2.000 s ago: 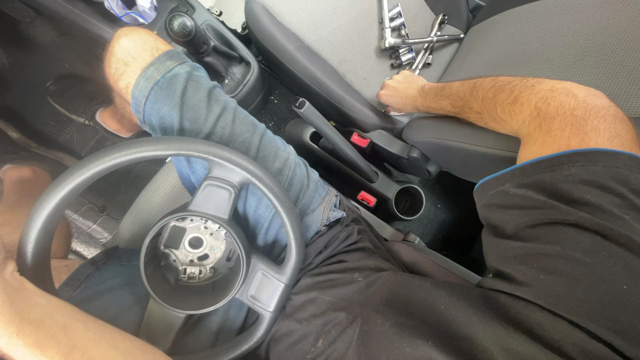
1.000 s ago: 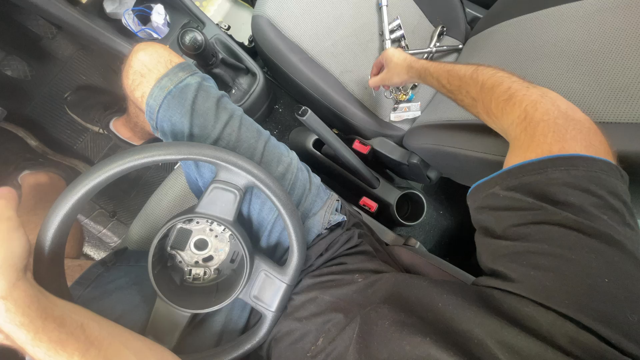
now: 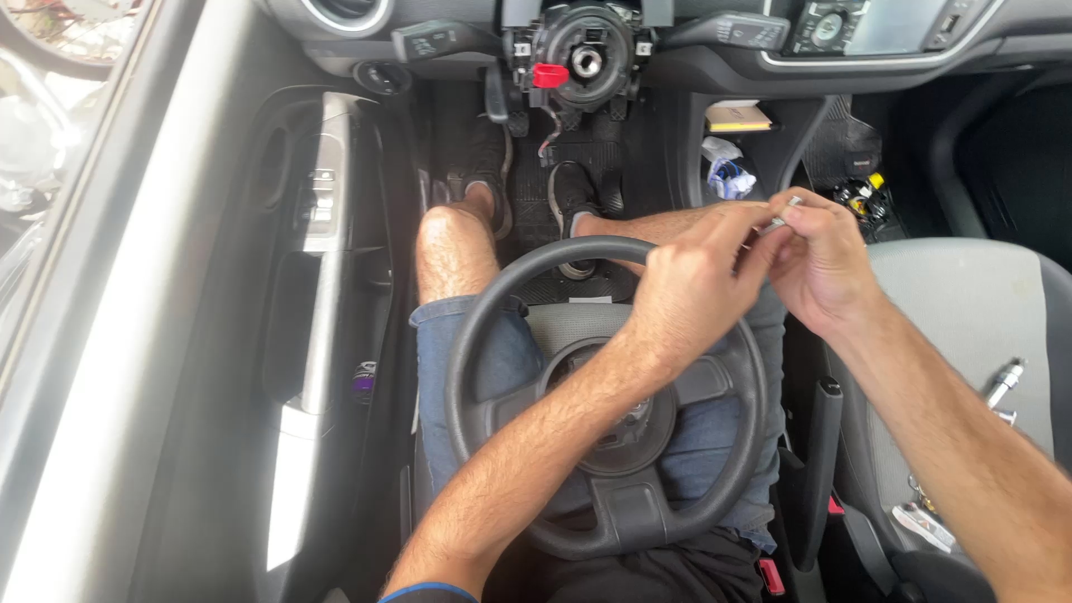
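Note:
My left hand (image 3: 703, 272) and my right hand (image 3: 816, 243) meet above the right side of the steering wheel's rim. Between their fingertips they hold a small metal piece (image 3: 780, 219), too small and partly covered to name. The detached steering wheel (image 3: 469, 368) lies across my lap, its centre open. Ahead, the bare steering column hub (image 3: 586, 60) shows its splined shaft, with a red plastic tab (image 3: 550, 76) beside it and a cable hanging beneath.
On the passenger seat (image 3: 938, 293) at right lie a ratchet tool (image 3: 1007, 377) and keys with a tag (image 3: 923, 526). The handbrake lever (image 3: 821, 461) stands beside my lap. Column stalks (image 3: 444, 39) flank the hub, and the door panel (image 3: 327, 335) runs along the left.
The view has swung from the passenger seat to the dashboard. My right hand has left the tools and keys on that seat and now meets my left hand, which was near the wheel's rim.

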